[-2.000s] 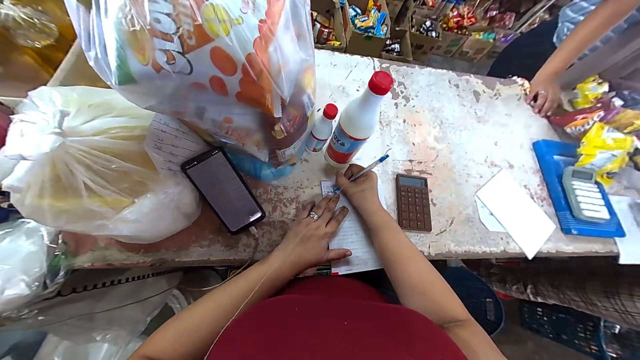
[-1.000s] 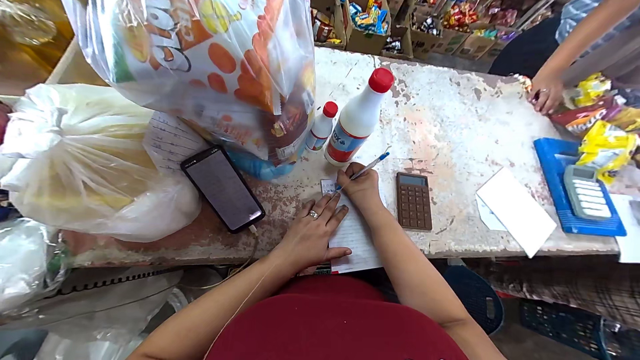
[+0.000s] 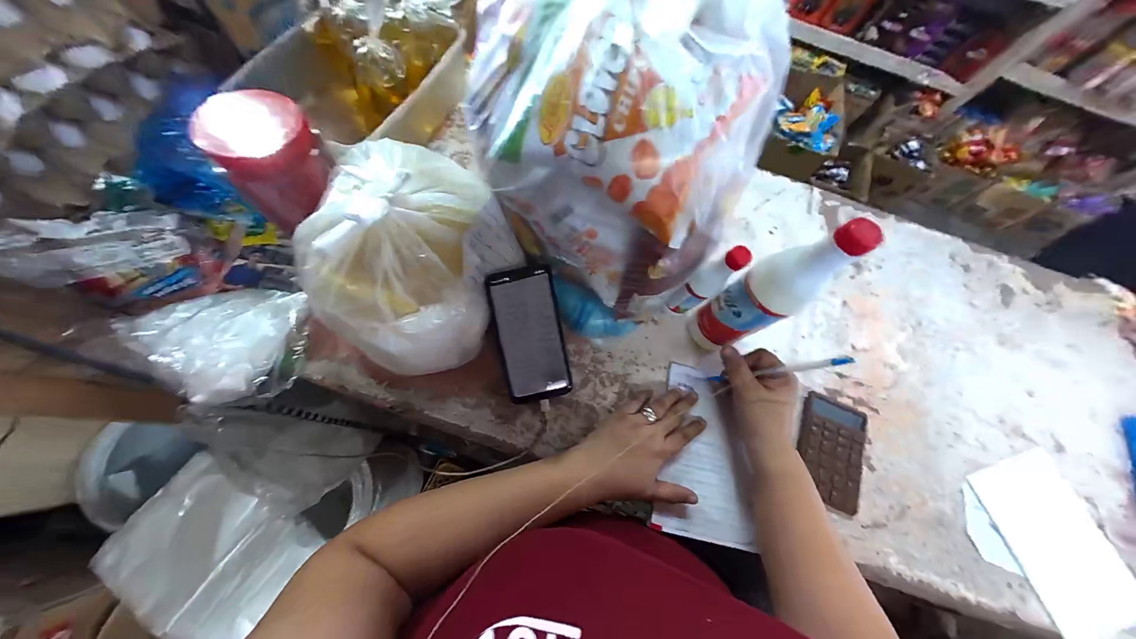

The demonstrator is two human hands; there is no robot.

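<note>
My right hand (image 3: 759, 399) is closed around a white pen with a blue end (image 3: 812, 365), its tip at the upper part of a lined paper pad (image 3: 710, 497). Flat on the pad's left side rests my left hand (image 3: 643, 448), fingers apart, a ring on one finger. A brown calculator (image 3: 832, 454) lies just right of my right hand. Beyond the hands are a large white bottle with a red cap (image 3: 781, 288) and a smaller red-capped bottle (image 3: 710, 280). Left of them, a smartphone (image 3: 529, 333) with a cable plugged in lies on the worn counter.
A large printed plastic bag (image 3: 621, 133) and a tied translucent bag (image 3: 395, 266) stand at the counter's back left, near a red cylindrical container (image 3: 262, 155). White papers (image 3: 1052, 537) lie at the right. Shelves with packaged goods (image 3: 976, 146) stand behind.
The view has swung left, bringing in the red container. My left hand stays on the pad and my right hand keeps the pen, now held lower toward the counter.
</note>
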